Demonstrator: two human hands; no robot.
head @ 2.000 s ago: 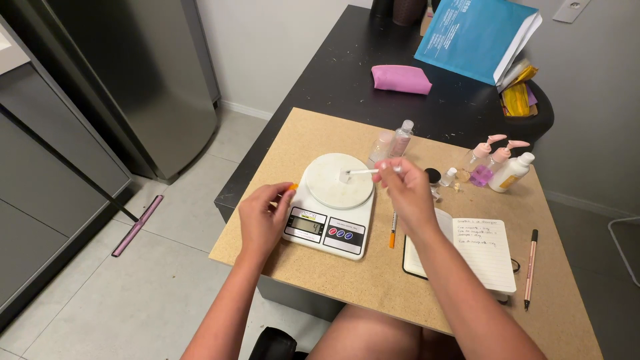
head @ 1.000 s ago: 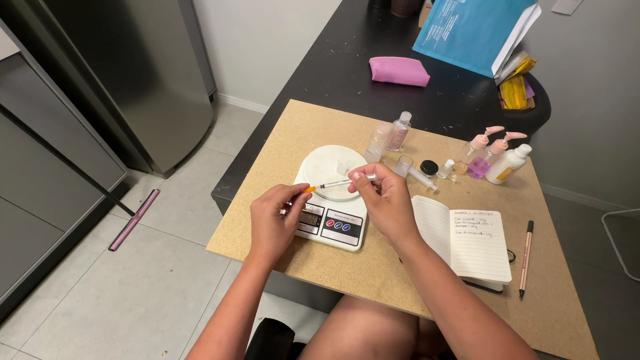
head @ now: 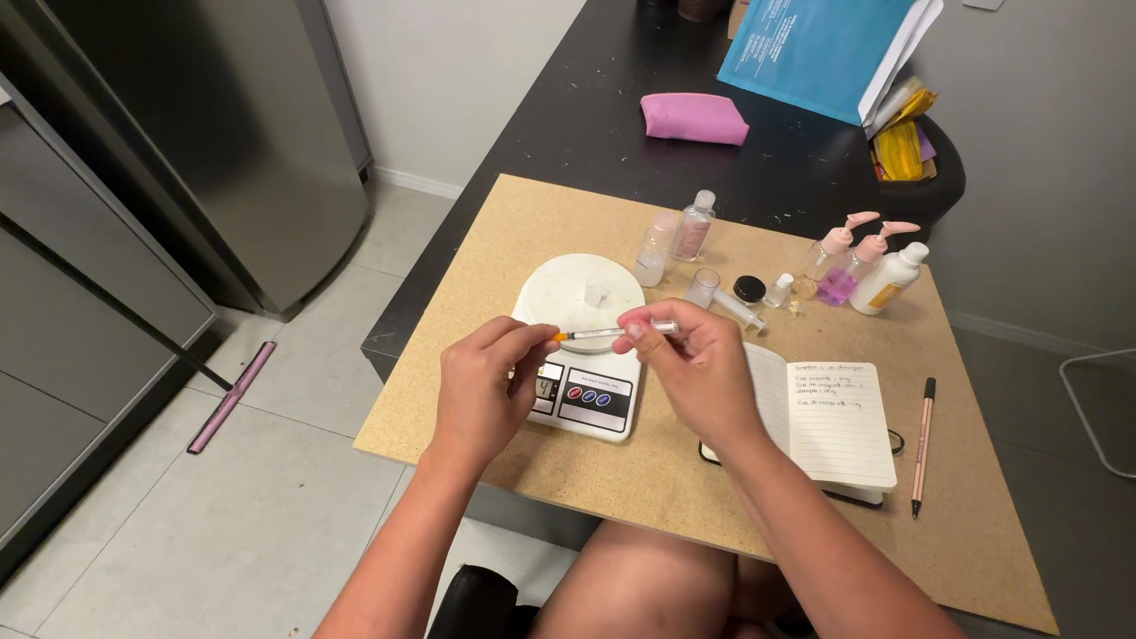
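A thin clear syringe (head: 596, 334) spans my two hands, above the front of the scale's round plate. My right hand (head: 697, 364) pinches its barrel near the plunger end. The fingers of my left hand (head: 491, 382) hold the orange cap at its other end; whether the cap is fully seated cannot be told. Below them is a white digital kitchen scale (head: 621, 437), its display partly hidden by my left hand. A small clear cup (head: 596, 293) stands on the scale's plate. Right of my right hand lies an open notebook (head: 843, 435) with handwriting.
Behind the scale stand two clear bottles (head: 694, 227). To their right are a larger syringe (head: 738, 311), a black-lidded jar (head: 749, 288), pink pump bottles (head: 839, 275) and a white bottle (head: 890, 280). A pen (head: 924, 448) lies at the board's right; a pink pouch (head: 695, 119) is farther back.
My left hand has moved from the scale's left edge to the syringe's orange-capped end. My right hand has brought the syringe from over the plate toward me, now level between both hands.
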